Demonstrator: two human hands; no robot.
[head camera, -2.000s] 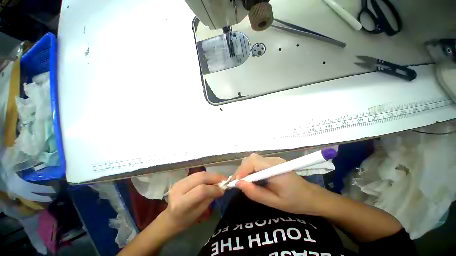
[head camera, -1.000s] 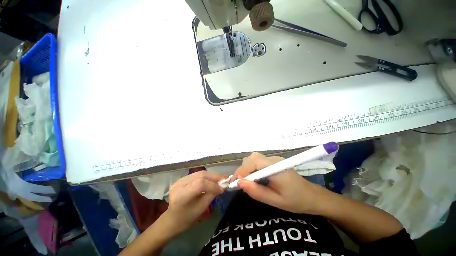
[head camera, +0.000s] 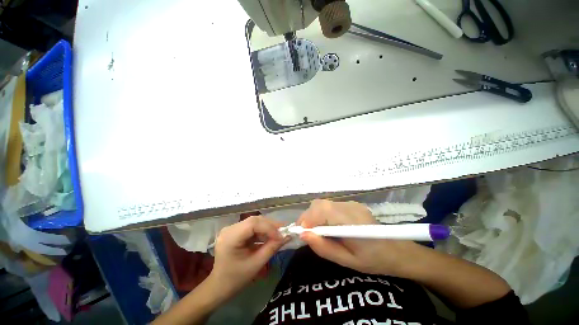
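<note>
A white marking pen (head camera: 387, 232) with a purple end lies nearly level in my right hand (head camera: 346, 235), its purple end pointing right. My left hand (head camera: 247, 247) pinches a small bit of white cloth (head camera: 290, 232) between thumb and fingers. My right fingertips meet the same cloth. Both hands are over my lap, just in front of the table edge. The pen's other end is hidden at my right fingertips. A white gathered piece of cloth (head camera: 400, 212) shows behind my right hand.
The sewing machine head (head camera: 273, 16) stands at the top centre. Tweezers (head camera: 397, 42), a white stick (head camera: 439, 18), black scissors (head camera: 485, 22) and thread snips (head camera: 494, 86) lie right of it. A blue basket (head camera: 75, 152) with cloth is at left. White cloth (head camera: 508, 222) hangs at right.
The pen has swung from slanting up to the right to nearly level. The left fingers have shifted and opened out slightly around the cloth.
</note>
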